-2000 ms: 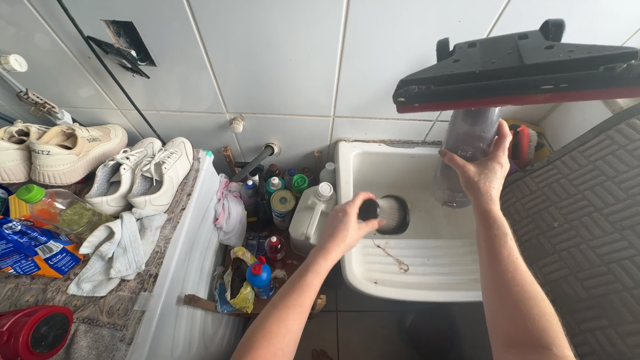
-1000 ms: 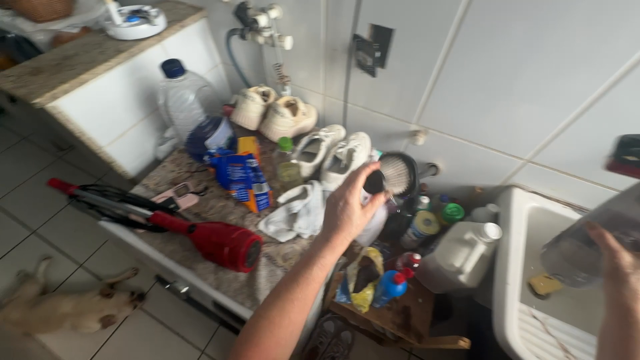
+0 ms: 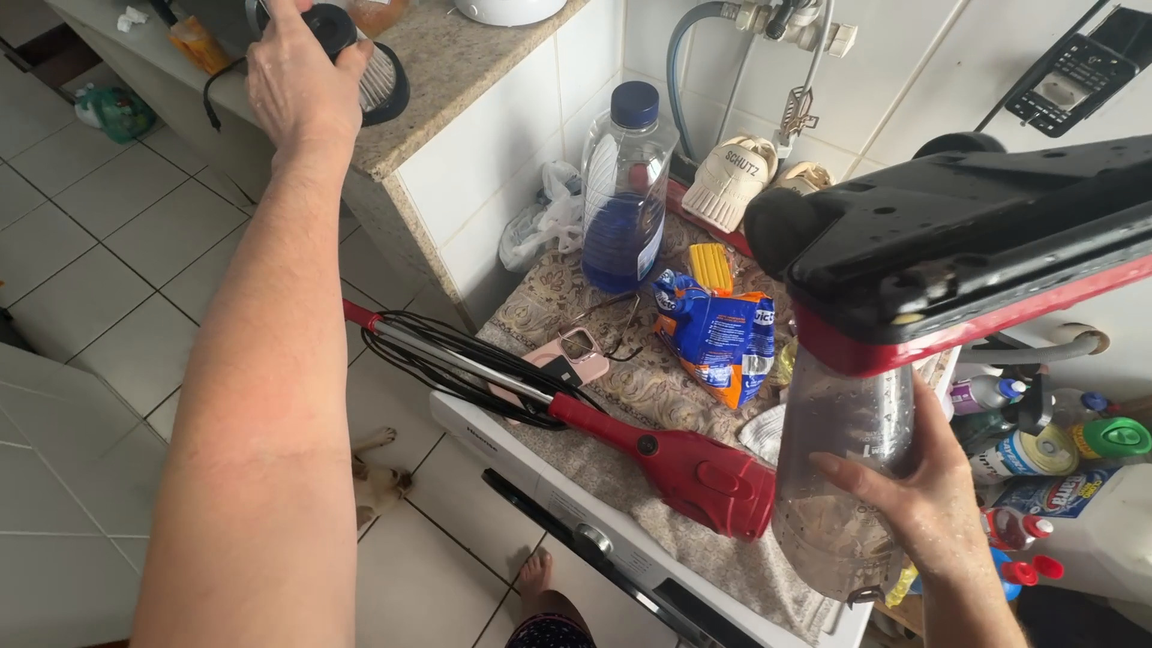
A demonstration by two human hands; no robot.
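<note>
My left hand (image 3: pixel 310 85) grips a round black vacuum filter (image 3: pixel 382 83) with pale pleats, above the edge of a granite counter. My right hand (image 3: pixel 927 495) is wrapped around a wet, clear plastic vacuum dust container (image 3: pixel 837 450), which joins a black and red floor head (image 3: pixel 972 243) at its top. Droplets cover the container and head. To the left of the container, a red stick vacuum body (image 3: pixel 693 468) with a metal tube and a wound black cord lies on the cloth-covered washing machine.
Granite counter (image 3: pixel 450 81) at upper left. On the machine stand a bottle of blue liquid (image 3: pixel 625 198), a blue packet (image 3: pixel 720 333), a pink phone (image 3: pixel 576 355) and shoes (image 3: pixel 733 180). Cleaning bottles (image 3: pixel 1035 450) crowd the right. A dog (image 3: pixel 382 481) lies on the floor below.
The view has swung left, away from the sink. My left hand has moved from over the sink, past the shoes, to the counter with the filter. The container stays in my right hand.
</note>
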